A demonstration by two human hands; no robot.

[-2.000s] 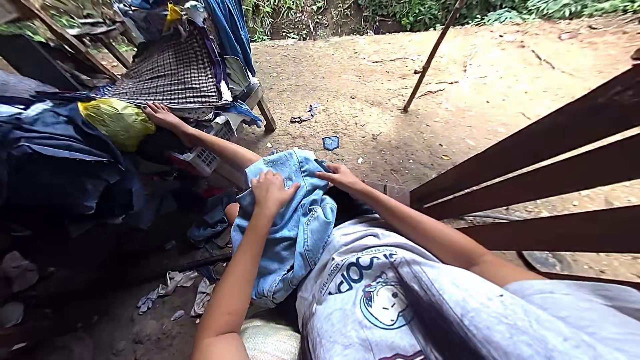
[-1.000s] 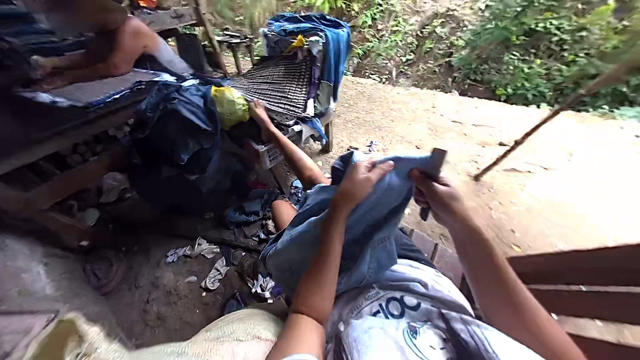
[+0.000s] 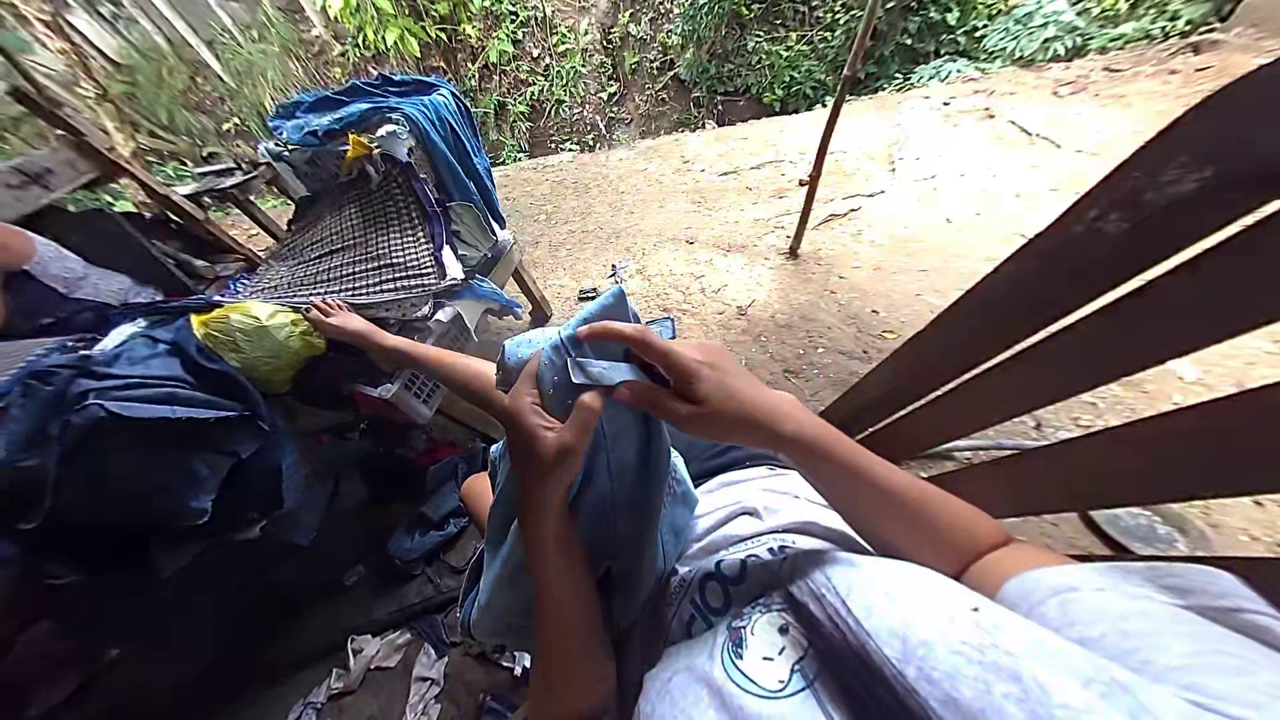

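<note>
A light blue denim garment (image 3: 610, 510) lies bunched across my lap, its upper end raised in front of me. My left hand (image 3: 550, 425) grips this end, thumb pressed on the cloth. My right hand (image 3: 700, 385) pinches a pale denim strip (image 3: 605, 372) between thumb and fingers, close to the left fingertips. Small pale specks dot the denim around the strip. Something dark shows under the right fingers; what it is cannot be told. A bare leg stretches out beyond the garment, its foot (image 3: 345, 325) against the heaped cloth.
Dark denim (image 3: 170, 440) and a yellow plastic bag (image 3: 260, 340) lie at left. Behind them, checked cloth (image 3: 350, 240) and blue jeans (image 3: 440, 120) cover a wooden stand. Brown wooden slats (image 3: 1060, 250) flank my right. Cloth scraps (image 3: 370, 660) lie below. Another person is partly visible at far left.
The right hand has moved in close to the left, and its fingers now pinch a denim strip. One second ago it held a dark object at the garment's edge. The view has shifted.
</note>
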